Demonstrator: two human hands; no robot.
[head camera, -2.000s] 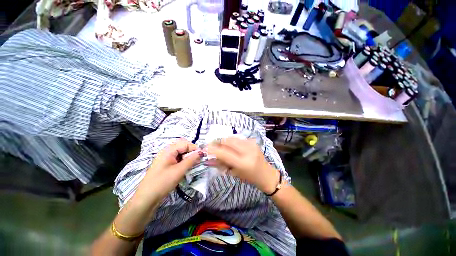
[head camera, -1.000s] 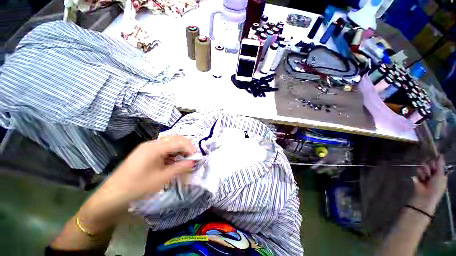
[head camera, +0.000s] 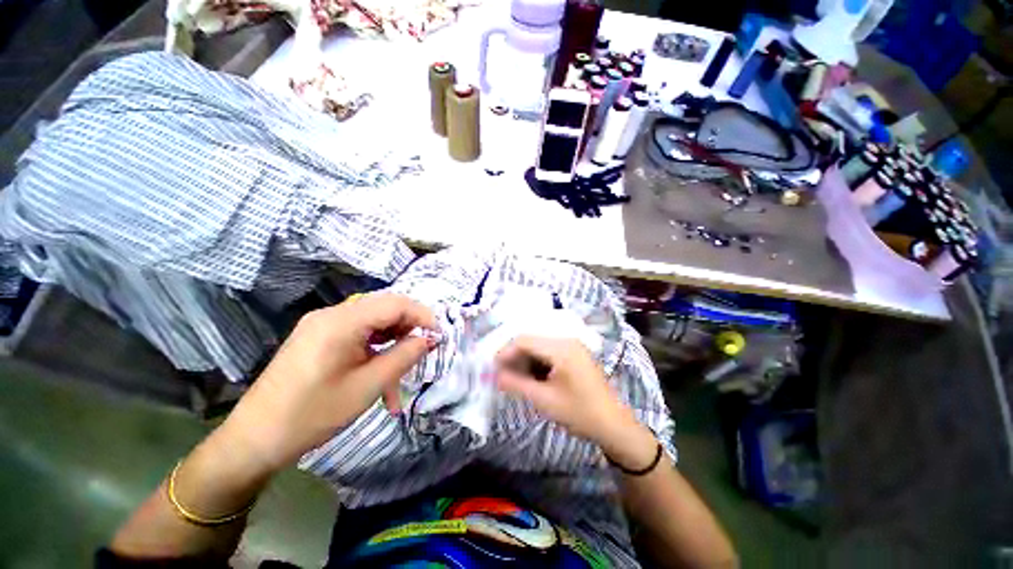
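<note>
The striped garment (head camera: 555, 445) lies bunched on the lap, its opening upward with white cloth (head camera: 533, 317) and a dark trim line inside. My left hand (head camera: 361, 361) is at the left side of the opening, thumb and index fingertips pinched together on the garment's edge. My right hand (head camera: 561, 383) is over the white cloth, a little right of my left hand, with its fingers curled and blurred. Whether it holds a needle is too small to tell. No thread can be made out between the hands.
More striped garments (head camera: 189, 167) are heaped at the left. On the white table (head camera: 489, 217) stand two brown thread cones (head camera: 463, 125), a smartphone (head camera: 562, 136), a clear jug (head camera: 522, 67) and thread spools (head camera: 905, 200). Tiny dark bits lie on the grey-brown mat (head camera: 722, 261).
My right hand has come back from the far right, where it held a thread taut, to the garment. My left hand has stayed at the opening. The view has shifted slightly.
</note>
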